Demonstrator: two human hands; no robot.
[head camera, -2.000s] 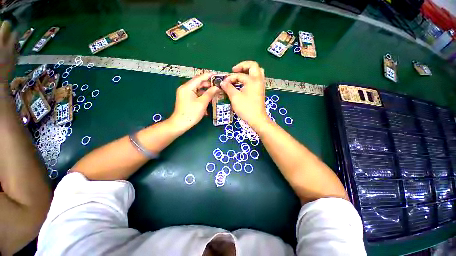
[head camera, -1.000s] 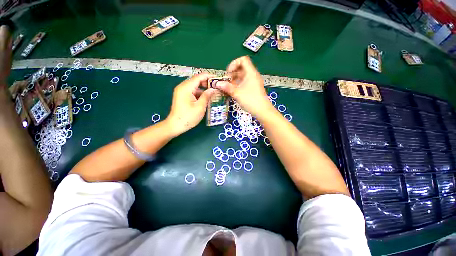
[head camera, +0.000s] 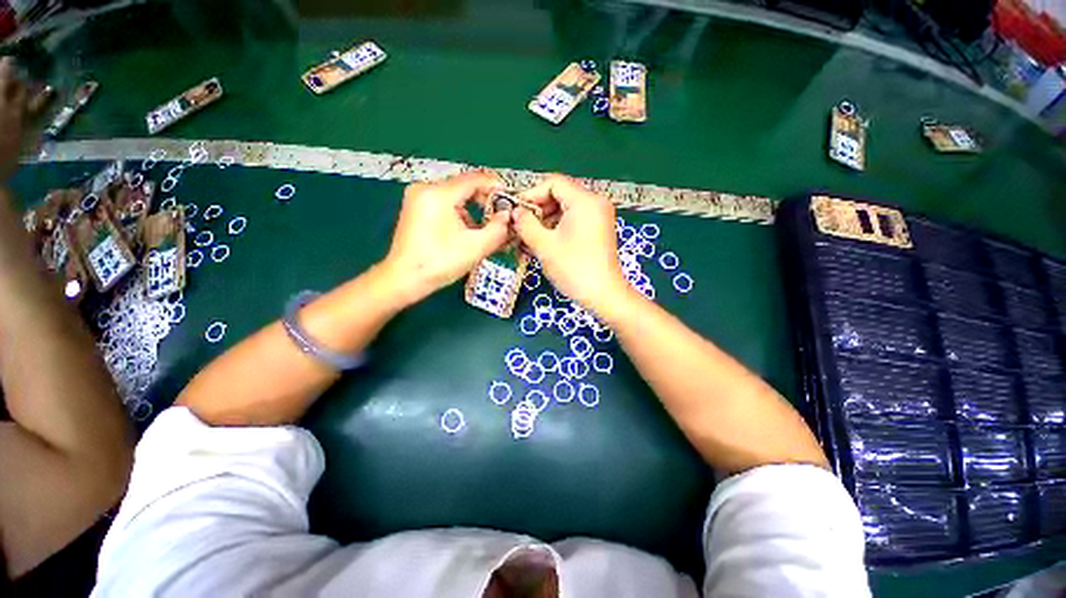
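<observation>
A tan circuit board with a green area and white patch (head camera: 495, 286) hangs below my fingers, its lower end tilted slightly left. My left hand (head camera: 450, 231) grips its upper end from the left. My right hand (head camera: 570, 234) has thumb and finger at the same end. A small dark round component (head camera: 504, 203) shows between the fingertips; whether a ring is on it I cannot tell. Loose white rings (head camera: 565, 366) lie scattered below and right of the hands, partly hidden by my right wrist.
A black component tray (head camera: 912, 386) at right holds one board (head camera: 860, 221) in its upper left corner. A pale dividing strip (head camera: 690, 200) crosses behind my hands. Spaced boards (head camera: 628, 91) lie on the green belt. At left are a neighbour's arm (head camera: 53, 386), board heap (head camera: 108, 254) and ring pile (head camera: 136, 339).
The belt boards have moved left. The held board's lower end has swung slightly left. My right hand, raised a second ago, is lower, with fingers closed in at the board's top.
</observation>
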